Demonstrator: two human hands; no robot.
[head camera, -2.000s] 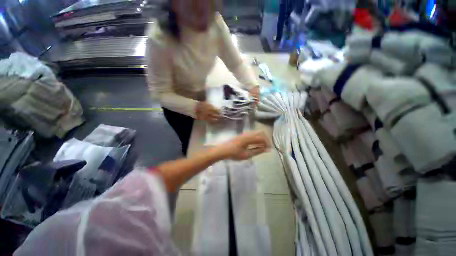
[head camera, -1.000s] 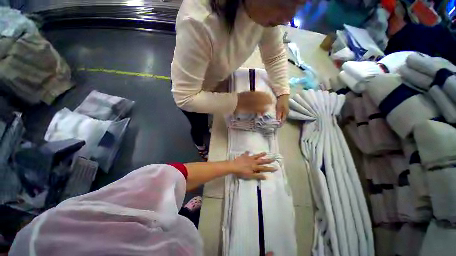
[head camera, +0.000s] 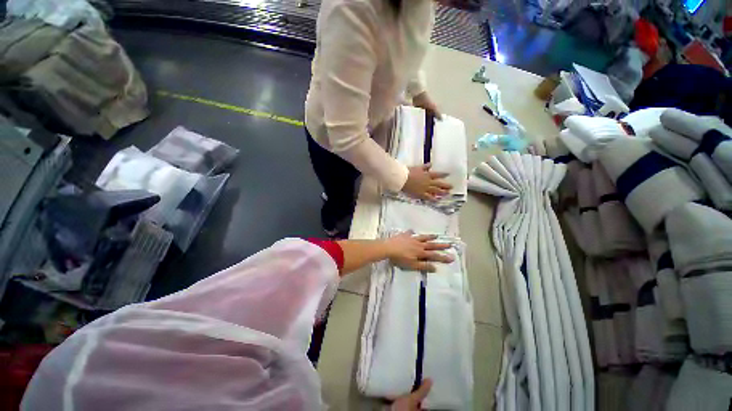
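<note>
A folded white curtain with a dark lengthwise stripe (head camera: 445, 321) lies on the beige table in front of me. My left hand (head camera: 417, 251) lies flat on its far end, fingers spread. My right hand (head camera: 413, 397) is at its near end, mostly cut off by the bottom edge, so its grip is hidden. A flatter white stretch of cloth joins it to a second folded part with a dark stripe (head camera: 445, 152), where another person's hands (head camera: 427, 183) rest.
The person in a cream top (head camera: 357, 88) stands at the table's far left. A pleated curtain (head camera: 538, 281) lies along the right. Finished bundles (head camera: 642, 185) are stacked beyond it. Light-blue strips (head camera: 506, 136) lie farther up the table (head camera: 341, 321). Bagged goods (head camera: 164, 181) are on the floor at left.
My left hand has come down onto the cloth and stays there. My right hand has come into view at the bottom. The other person's gathered cloth now lies folded flat farther up.
</note>
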